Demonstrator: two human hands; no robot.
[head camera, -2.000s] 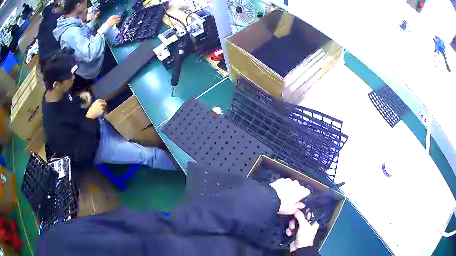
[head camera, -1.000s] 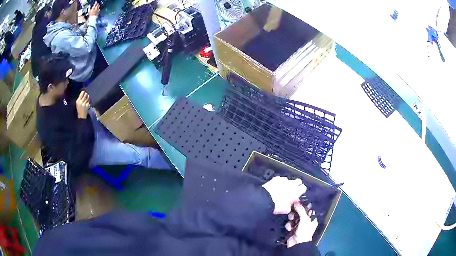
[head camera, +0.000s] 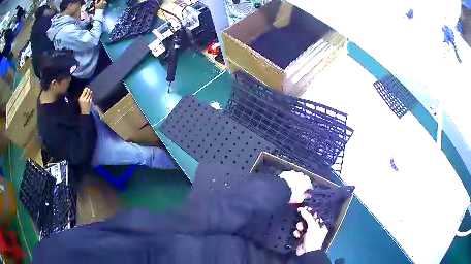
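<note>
A small open carton (head camera: 338, 220) of black foam pieces lies at the bench edge. My left hand (head camera: 296, 185) is over it, its fingers on a black perforated foam sheet (head camera: 273, 232) that runs under my sleeve. My right hand (head camera: 312, 233) is just below, fingers curled on the same black material; the fingertips are partly hidden. Black lattice-like material (head camera: 328, 203) shows beside my hands. Another foam sheet with rows of holes (head camera: 212, 131) lies flat on the green bench, beside a heap of black scrap lattice (head camera: 294, 124).
A large open carton (head camera: 258, 64) stands beyond the scrap. A silver-black fixture (head camera: 188, 28) with a dark rod (head camera: 172, 64) stands farther up the bench. A lattice piece (head camera: 394, 96) lies near the white surface (head camera: 382, 170). Seated coworkers (head camera: 67, 124) are at left.
My hands have shifted slightly apart over the small carton, and more black lattice shows beside them. The near coworker's hands have risen towards the face since the earliest frame.
</note>
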